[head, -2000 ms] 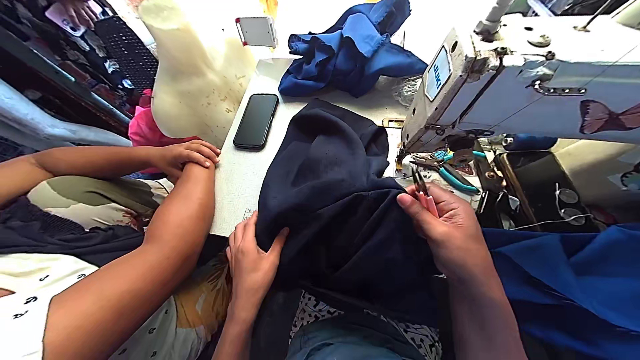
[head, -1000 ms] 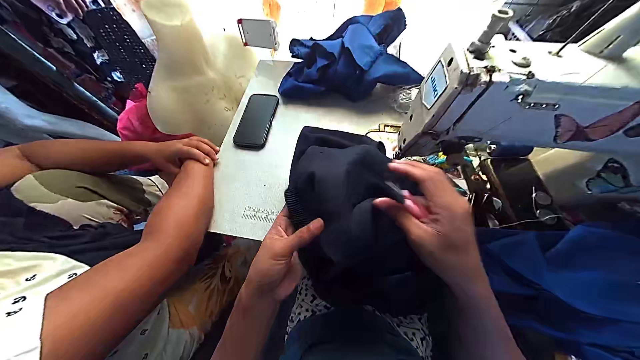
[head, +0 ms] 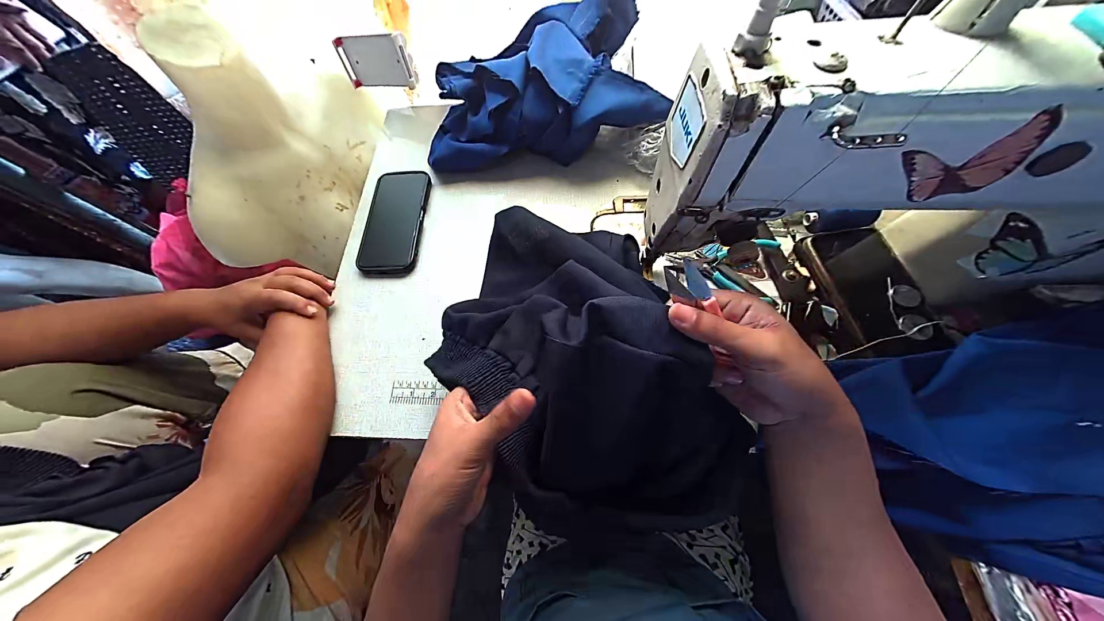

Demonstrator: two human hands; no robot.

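A dark navy garment [head: 595, 371] lies bunched over the table's front edge and my lap. My left hand [head: 470, 448] grips its ribbed band [head: 474, 366], thumb on top. In my right hand [head: 755, 354] is a pair of thread snips [head: 692, 291] with pinkish-red handles; the blades point up and stand apart, beside the garment's right side. Part of the handles is hidden by my fingers. Just beyond the snips is the needle end of a white Juki sewing machine [head: 690, 164].
A black phone [head: 393, 222] lies on the white table [head: 379, 345], with blue cloth [head: 552, 95] behind. A mannequin [head: 250, 147] stands at left, near another person's crossed arms [head: 267, 388]. Tools [head: 742, 263] lie under the machine; more blue cloth [head: 992, 423] spreads at right.
The ribbed band now shows in my left hand; two seconds ago that hand lay on plain cloth. My right hand, over the garment a second ago, is now at its right side with the snips.
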